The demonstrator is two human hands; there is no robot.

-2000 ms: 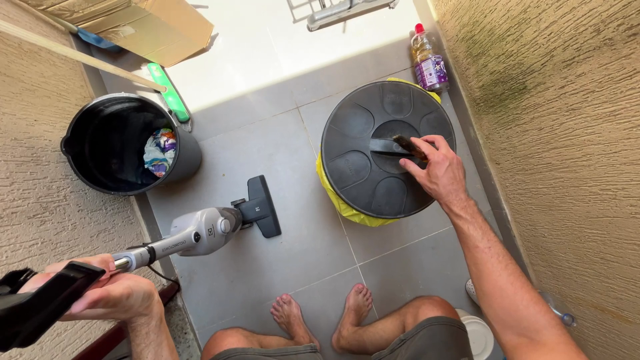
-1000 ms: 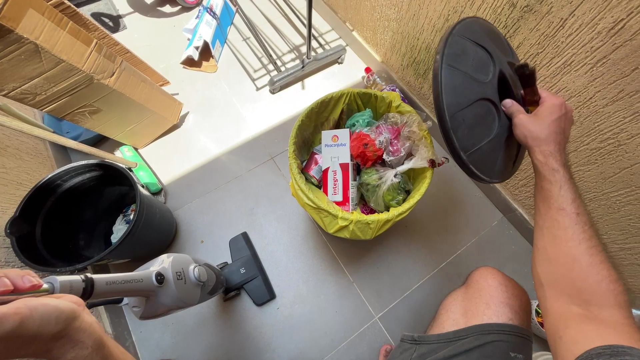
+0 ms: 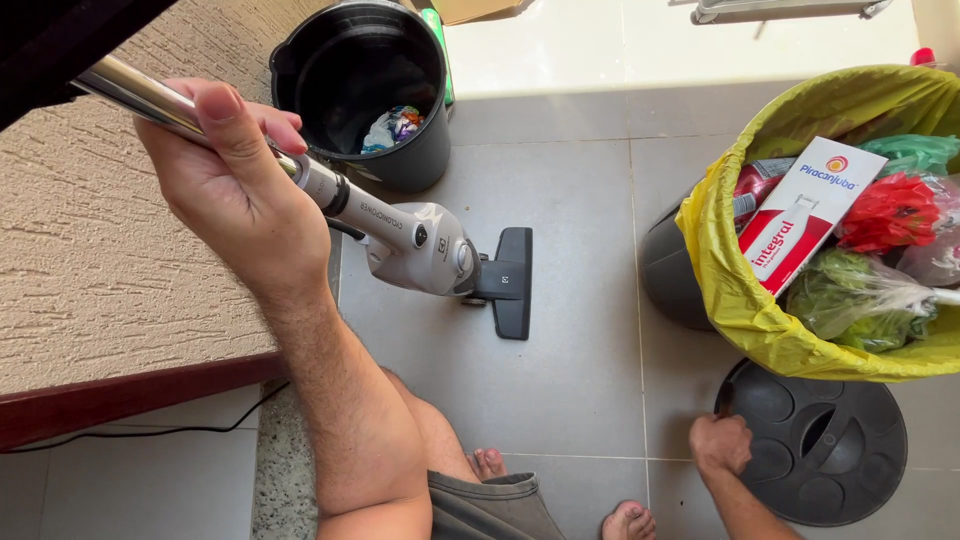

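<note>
My left hand [image 3: 240,180] is wrapped around the metal tube of an upright vacuum cleaner [image 3: 424,247]. The vacuum's dark floor head [image 3: 514,283] rests on the grey tiles. At the lower right my right hand [image 3: 720,442] is at the left edge of a round black bin lid [image 3: 817,442], which lies on the floor; a dark narrow thing shows at its fingers, too blurred to name. Above the lid stands a bin with a yellow liner [image 3: 720,247], uncovered. It holds a milk carton [image 3: 814,214], a red plastic bag [image 3: 892,210] and a bag of green leaves [image 3: 855,300].
A black bucket [image 3: 431,150] with crumpled plastic inside stands by the textured wall [image 3: 127,247] at the left. A black cable [image 3: 172,433] runs along the lower left. Cardboard [image 3: 472,7] and a metal rack's base [image 3: 780,9] lie at the top. My bare feet are below.
My right hand held the lid on the bin, then raised at the right; now the lid lies on the floor beside the bin. My left hand keeps hold of the vacuum cleaner. The view has shifted.
</note>
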